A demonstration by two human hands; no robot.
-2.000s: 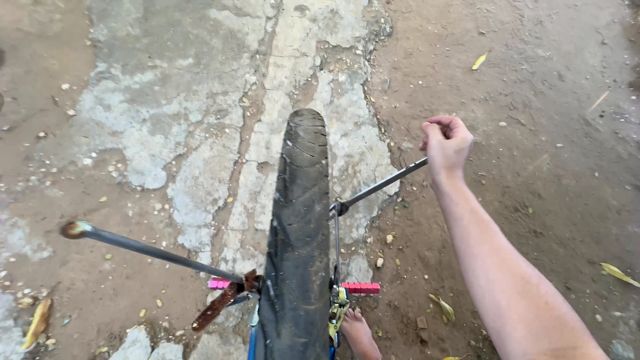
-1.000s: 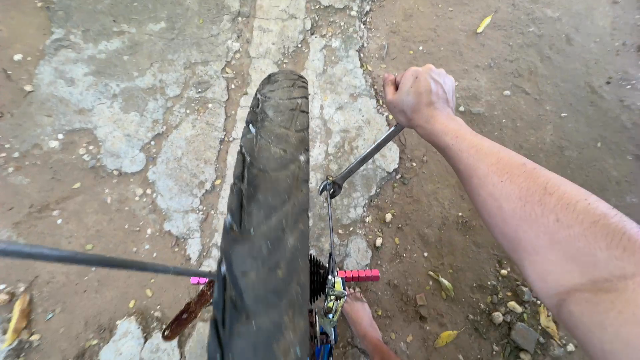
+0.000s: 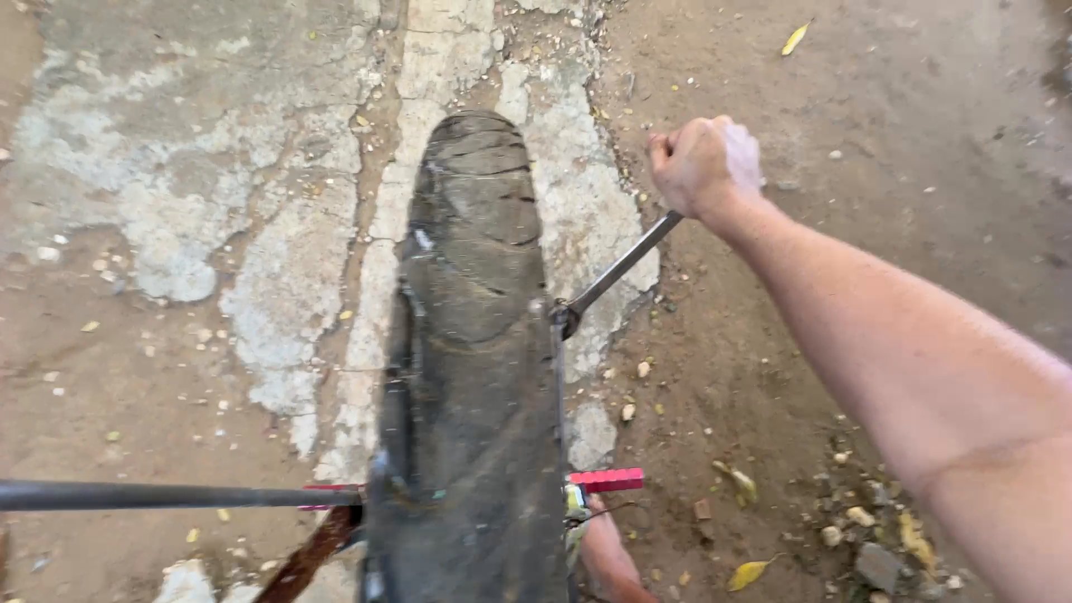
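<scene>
My right hand is closed around the upper end of a metal wrench. The lower end of this wrench meets the right side of a bicycle wheel beside its black rubber tire, which stands upright in the middle and is blurred. From the left edge a long metal bar reaches to the wheel's left side. My left hand is out of the frame. Pink pegs stick out on both sides, the right peg more fully visible than the left.
A rusty metal arm slants down at the lower left of the wheel. A bare foot is at the lower right. Cracked concrete and brown dirt ground surround the wheel, with stones and yellow leaves.
Two seconds ago the bar at the left showed its rusty outer end; now it runs out of the frame. My right hand has come nearer to the tire, with the wrench at a steeper slant.
</scene>
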